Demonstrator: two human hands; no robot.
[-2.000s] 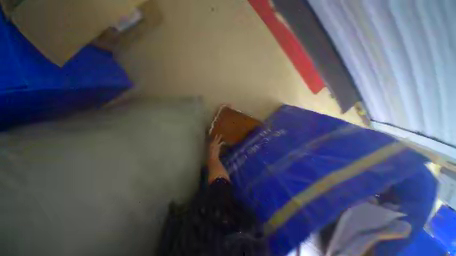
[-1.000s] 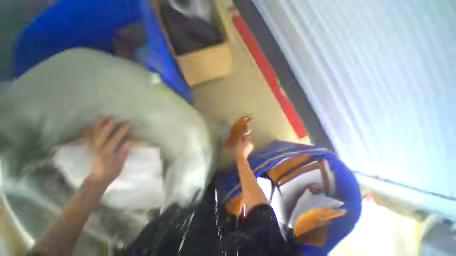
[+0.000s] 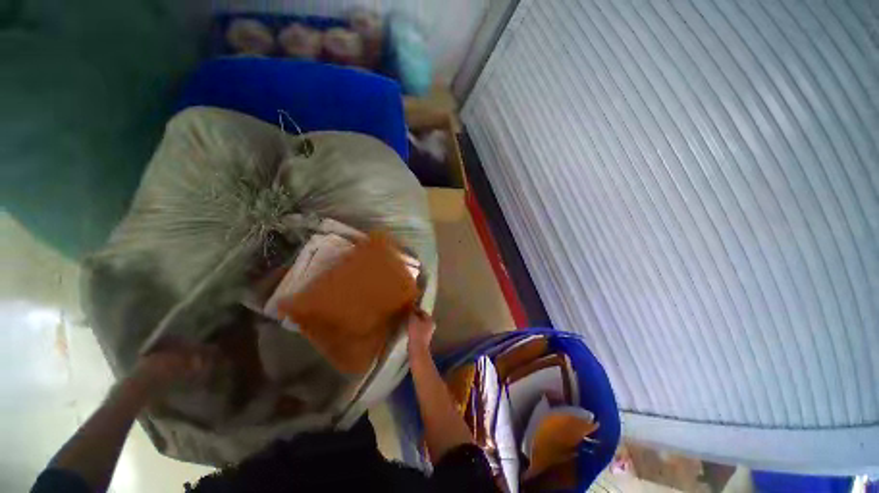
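Note:
A large grey-beige woven sack [image 3: 357, 183] with a gathered neck stands in front of me, torn open on its near side. My right hand [image 3: 420, 330] grips the lower right corner of an orange-brown leather piece [image 3: 352, 303] over the opening. Paler pieces [image 3: 318, 255] show behind it. My left hand [image 3: 173, 371] is blurred at the left side of the opening; its fingers are not clear. Brown pieces [image 3: 236, 356] lie in the shadowed opening. A blue bin [image 3: 602, 385] to the right of the sack holds brown and white pieces.
A white ribbed shutter [image 3: 694, 193] runs along the right. A dark green sack [image 3: 77, 125] is at the left. Behind the sack are a blue tub [image 3: 299, 96], a crate of pinkish bundles [image 3: 301, 40] and a cardboard box [image 3: 445, 203]. Pale floor [image 3: 29, 337] shows at left.
The view has swung so the sack's neck shows. My right hand has moved from beside the bin to the sack opening and holds a brown piece. My left hand is lower at the opening's left.

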